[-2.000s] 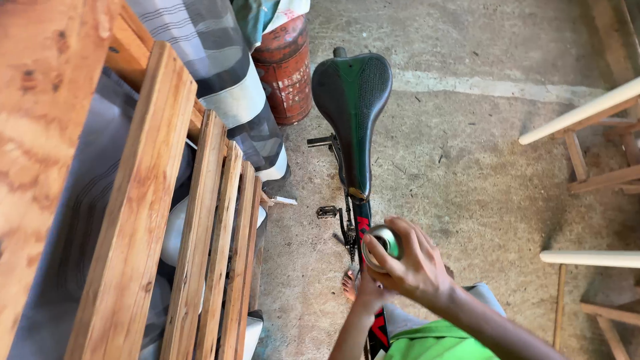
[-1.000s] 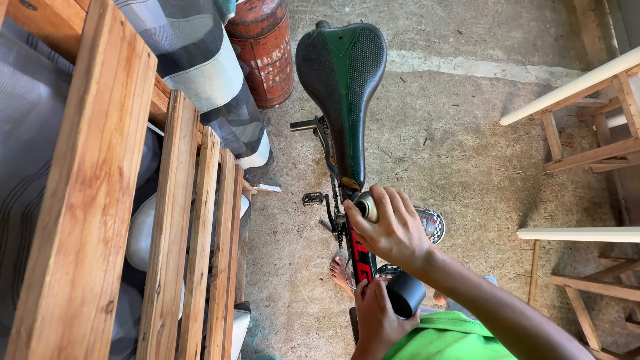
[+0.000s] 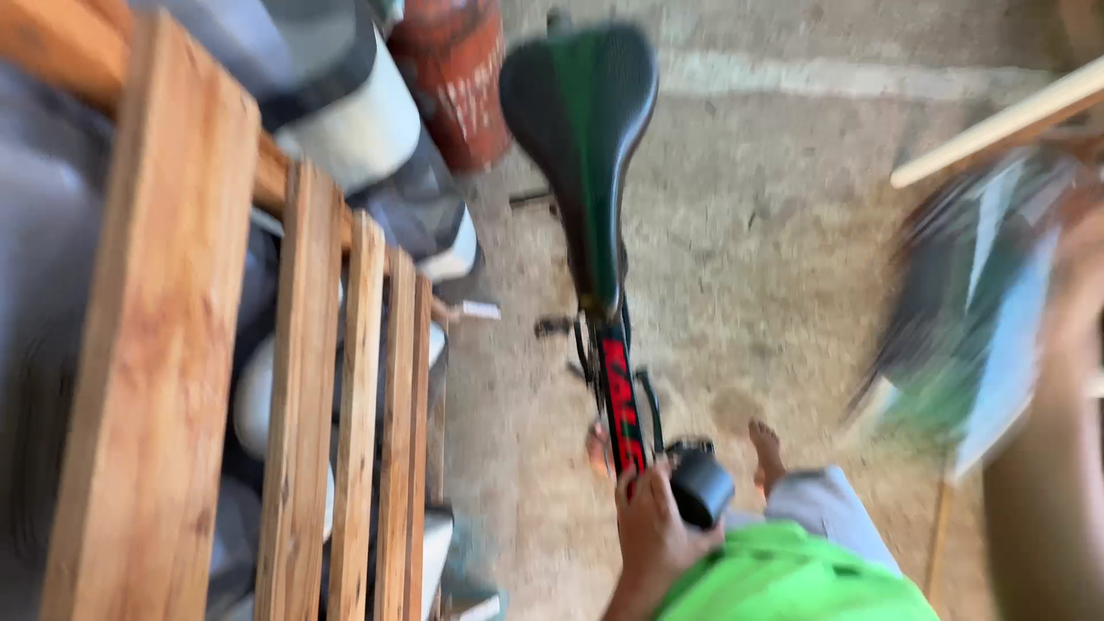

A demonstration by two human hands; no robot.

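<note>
A black bicycle saddle (image 3: 582,138) with a green stripe down its middle stands upper centre, above the dark top tube (image 3: 621,388) with red lettering. My left hand (image 3: 660,517) rests on that tube near the bottom and grips a black cylindrical cap (image 3: 700,487) at its right side. At the right edge, far from the saddle, my right hand (image 3: 1078,276) is strongly blurred. It holds a blurred, flat-looking thing (image 3: 975,293) coloured dark, light blue and green, whose kind I cannot tell. No spray can is visible.
A slatted wooden bench (image 3: 164,345) runs along the left, with striped fabric (image 3: 345,112) behind it. A rusty red metal cylinder (image 3: 457,86) stands beyond. Wooden furniture with a pale edge (image 3: 992,125) is at the right. A bare foot (image 3: 766,448) is on the concrete floor.
My right hand has moved from the can by the top tube to the far right, where it now holds the blurred thing. My left hand stays by the tube with the black cap.
</note>
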